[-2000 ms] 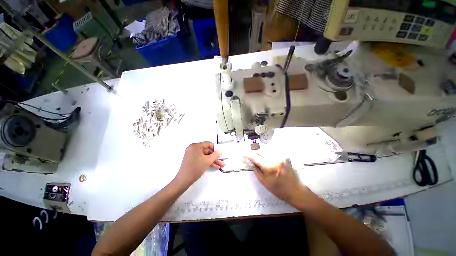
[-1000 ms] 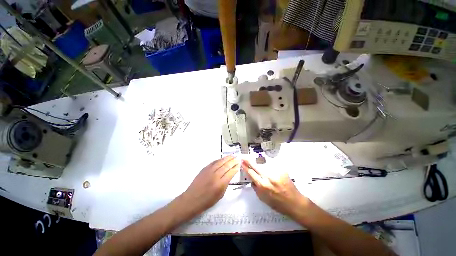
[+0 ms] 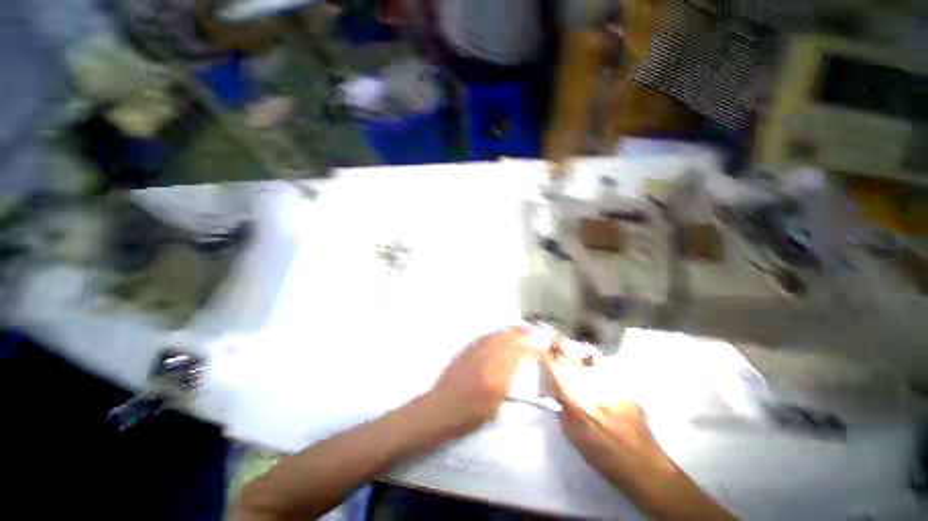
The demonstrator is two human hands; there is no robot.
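Note:
The frame is blurred and very bright around the needle. The cream sewing machine (image 3: 651, 265) stands right of centre. My left hand (image 3: 483, 377) and my right hand (image 3: 605, 417) meet with their fingertips close together just under the left end of the machine head, by the presser foot area. No fabric piece can be made out at the fingertips; glare and the fingers hide it. The pile of small pieces (image 3: 392, 254) shows faintly on the white table (image 3: 336, 356), left of the machine.
A switch box (image 3: 178, 371) sits front left, and a blurred second machine (image 3: 168, 265) far left. Dark thread snips (image 3: 807, 418) lie right of my right hand. The control panel (image 3: 855, 112) is above right. Blue bins (image 3: 407, 132) and a person's torso (image 3: 494, 31) are behind the table.
My hands came together near the needle and now stay close there. The whole view has swung left, so table and machine appear further right and lower, and blurred.

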